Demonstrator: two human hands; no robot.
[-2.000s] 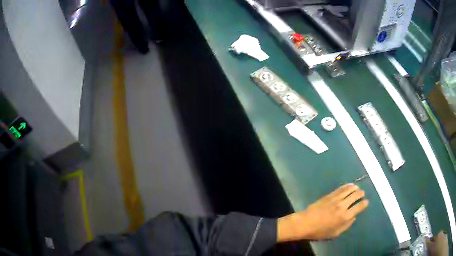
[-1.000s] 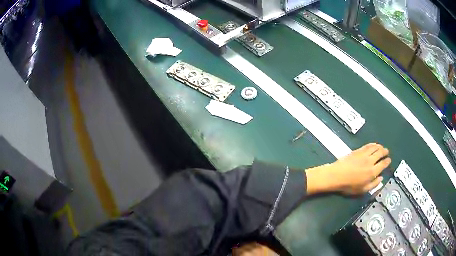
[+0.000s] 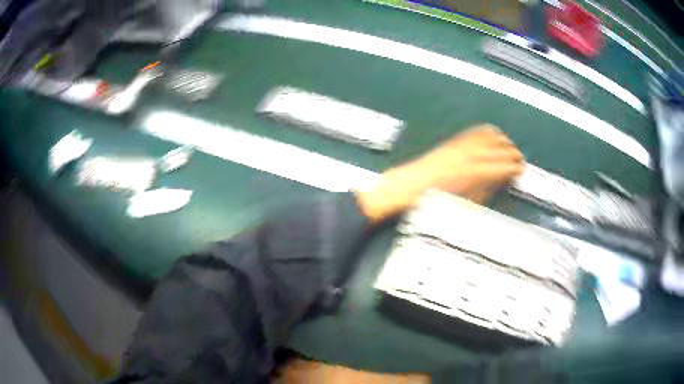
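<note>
The picture is blurred. My left hand reaches over the green surface, fingers curled, at the left end of a row of fixture plates; whether it grips one is unclear. Side-by-side stacked fixture plates stand just below that hand. A single fixture plate lies apart, up and left of the hand, between the pale guide rails. My right hand is partly visible at the bottom edge, below the stacks; its fingers are not clear.
A small plate lies at the left among white scraps. A machine base is at upper left. White and blue wipes lie right of the stacks. A red tray and another plate are at upper right.
The view has swung right, bringing the whole stack and red tray into view. My left hand has moved across the near rail to the row's end. More of my right forearm shows.
</note>
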